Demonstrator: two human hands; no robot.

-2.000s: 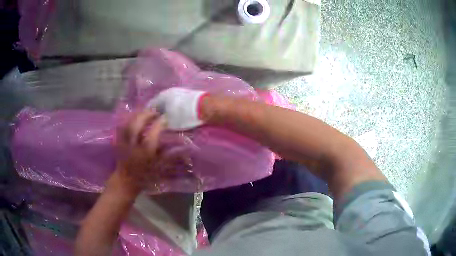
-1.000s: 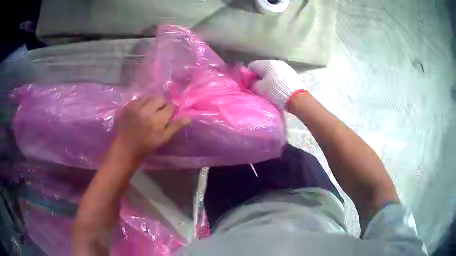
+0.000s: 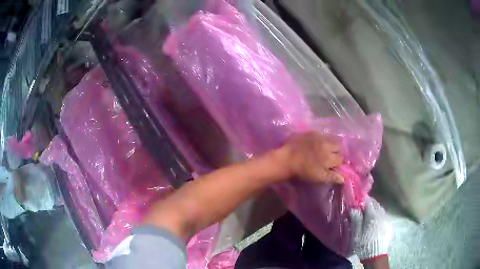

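A long pink poly bag [image 3: 252,89] with a bulky filling lies slanting across the covered surface; what is inside cannot be told. My bare left hand [image 3: 316,157] presses on the bag and pinches gathered pink film near its lower end. My right hand [image 3: 371,226], in a white knit glove with a red cuff, grips the bunched film at the right end of the bag. Its fingertips are partly hidden by the film. The tape roll [image 3: 437,156] stands on the beige-grey cover [image 3: 410,194] to the right.
Another pink-wrapped bundle [image 3: 100,126] lies on the left, with a dark bar [image 3: 139,113] between it and the held bag. Clear plastic sheeting [image 3: 310,68] lies along the cover. A whitish see-through bag [image 3: 31,189] is at the far left. Speckled floor [image 3: 447,231] shows at lower right.
The view has turned left, so the bag now runs slanting. The gloved hand went from the overlapped film to the bag's right end. The bare hand stays on the film, now nearer the gloved hand.
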